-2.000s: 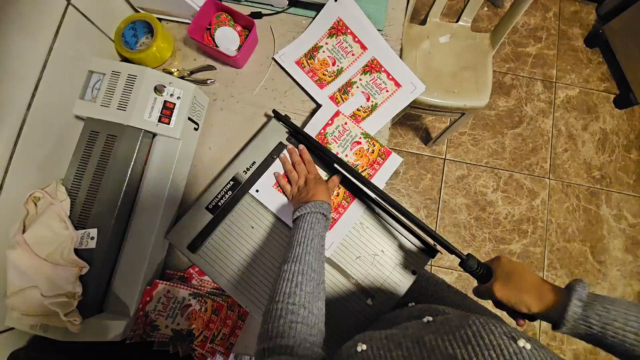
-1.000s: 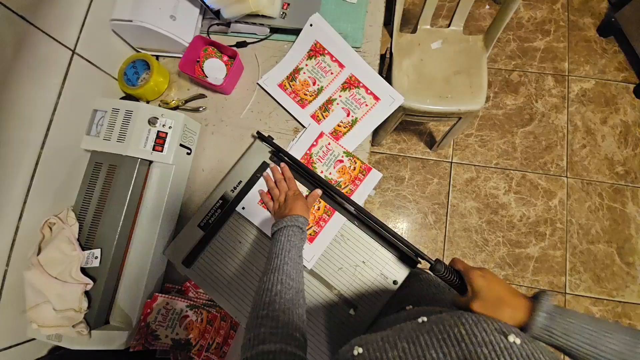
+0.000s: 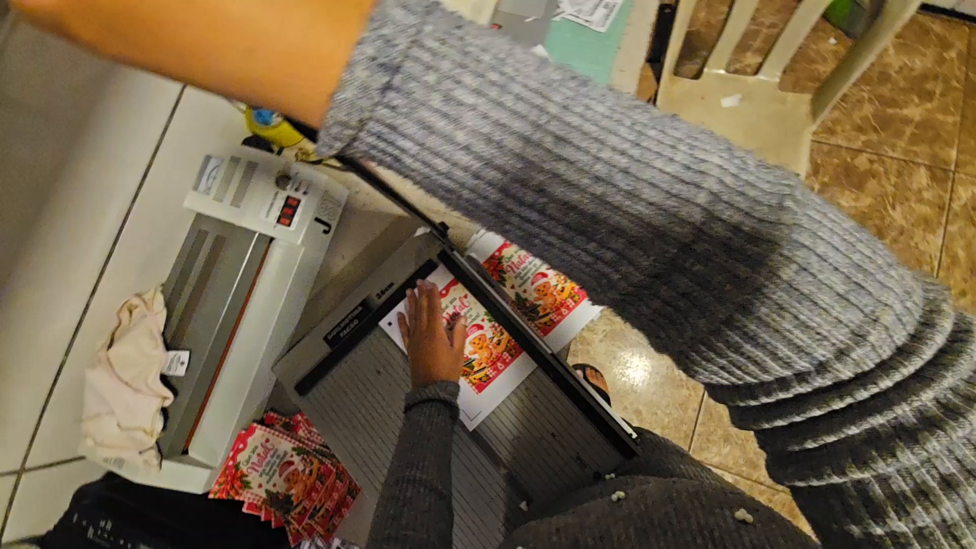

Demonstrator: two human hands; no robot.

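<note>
My left hand (image 3: 433, 335) rests with its fingers spread on a printed Christmas card sheet (image 3: 488, 358), which lies on the bed of a guillotine paper cutter (image 3: 328, 415). Past the cutter's edge another printed sheet (image 3: 534, 293) shows. The raised blade arm (image 3: 393, 194) slants up to the left behind my right forearm. My right hand (image 3: 206, 46) is raised close to the camera at the top left, blurred and cut off by the frame; its fingers and what they hold cannot be seen.
Left of the cutter stands a laminator (image 3: 255, 305) with a pale cloth (image 3: 126, 381) on it. A fanned stack of printed cards (image 3: 286, 476) lies at the cutter's lower left corner. A yellow tape roll (image 3: 271, 126) is partly hidden. A plastic chair (image 3: 740, 107) stands at the upper right.
My right hand has moved from the lower right to the upper left, and the cutter's blade arm has swung up. My left hand stays on the cutter with the sheet.
</note>
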